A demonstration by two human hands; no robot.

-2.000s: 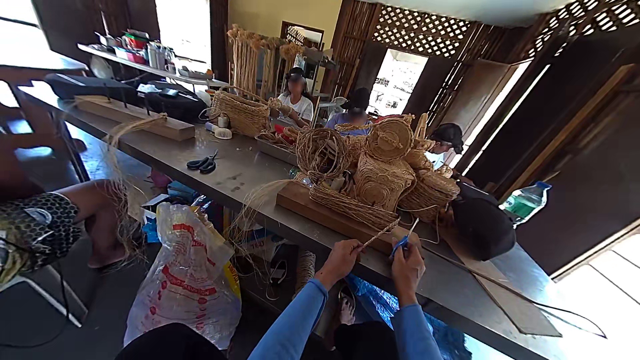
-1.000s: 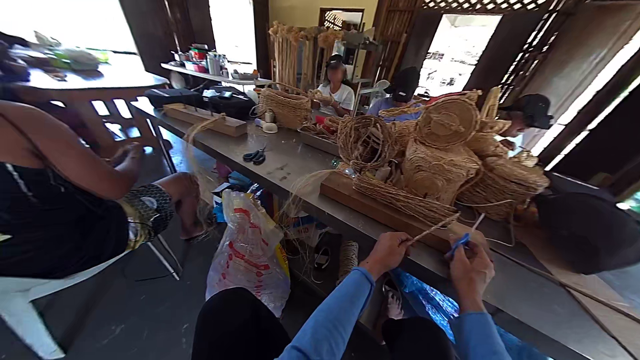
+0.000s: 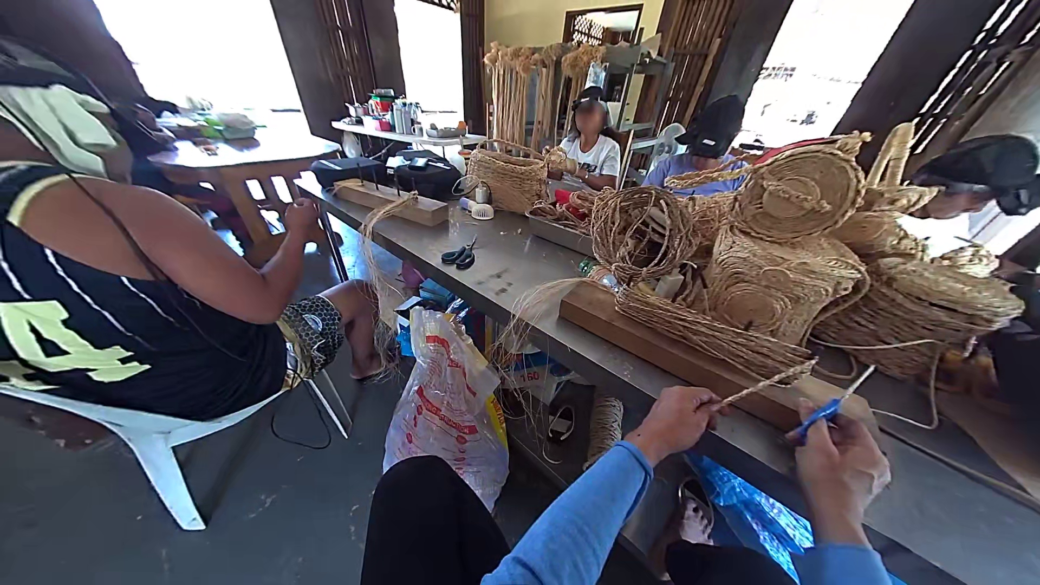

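My left hand (image 3: 678,418) pinches the end of a twisted fiber cord (image 3: 768,382), which runs up to the right beside a bundle of braided fiber strands (image 3: 707,329). That bundle lies on a long wooden block (image 3: 674,349) at the table's near edge. In my right hand (image 3: 841,463) are blue-handled scissors (image 3: 821,416), their blades pointing up and right, apart from the cord; whether the blades are open cannot be told. Beyond the bundle stand a coil of braided rope (image 3: 642,236) and a pile of woven fiber baskets (image 3: 780,280).
Black-handled snips (image 3: 460,255) lie on the metal table (image 3: 496,272). A second wooden block (image 3: 390,201) with pegs holds loose fibers. A plastic sack (image 3: 443,398) stands on the floor below. One person sits close on the left (image 3: 146,284); several others sit across the table.
The view has swung left, bringing the seated person at the left into sight. My hands still hold the cord and the scissors.
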